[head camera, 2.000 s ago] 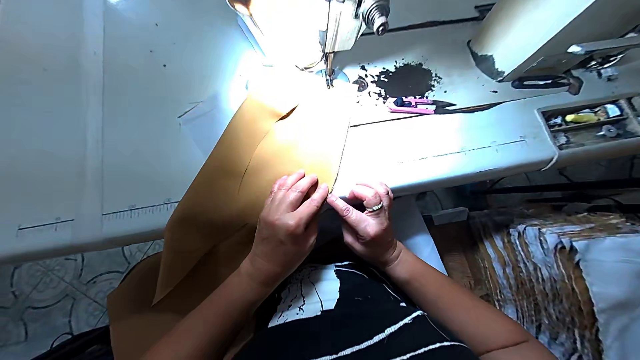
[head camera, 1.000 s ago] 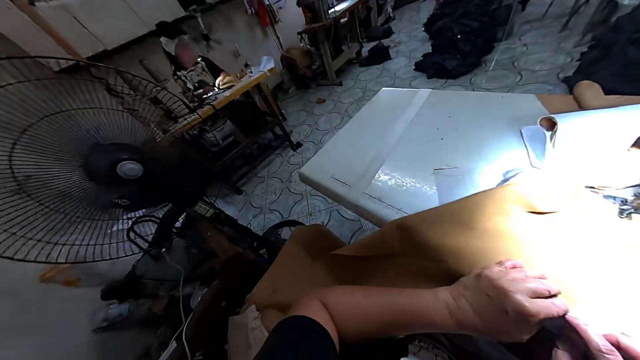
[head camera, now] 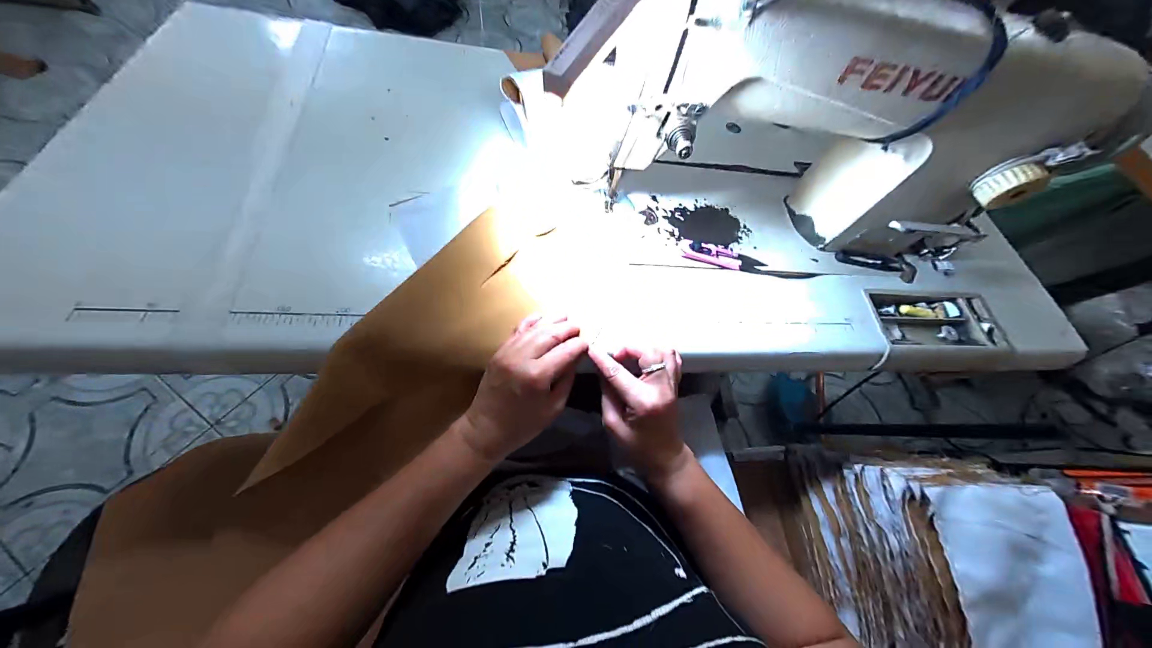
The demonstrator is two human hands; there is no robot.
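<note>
A large piece of tan fabric [head camera: 405, 333] lies over the front edge of the white sewing table and hangs down across the lap. My left hand [head camera: 531, 378] is closed on its edge near the table's front. Close beside it, almost touching, my right hand [head camera: 641, 396], with a ring on one finger, pinches the same edge between thumb and finger. Beyond the hands stands a white industrial sewing machine [head camera: 810, 81], its needle area [head camera: 612, 189] over the brightly lit part of the fabric, where glare hides detail.
Pink thread snips [head camera: 713, 256] lie by a dark worn patch on the machine bed. A recessed tray [head camera: 936, 319] with small items is at the table's right. Stacked cloth pieces [head camera: 936, 540] sit at lower right. A roll of material [head camera: 517, 94] lies behind the lamp glare.
The view swung left to a fan and another workstation, then back to the machine. Both hands are still together at the fabric's edge.
</note>
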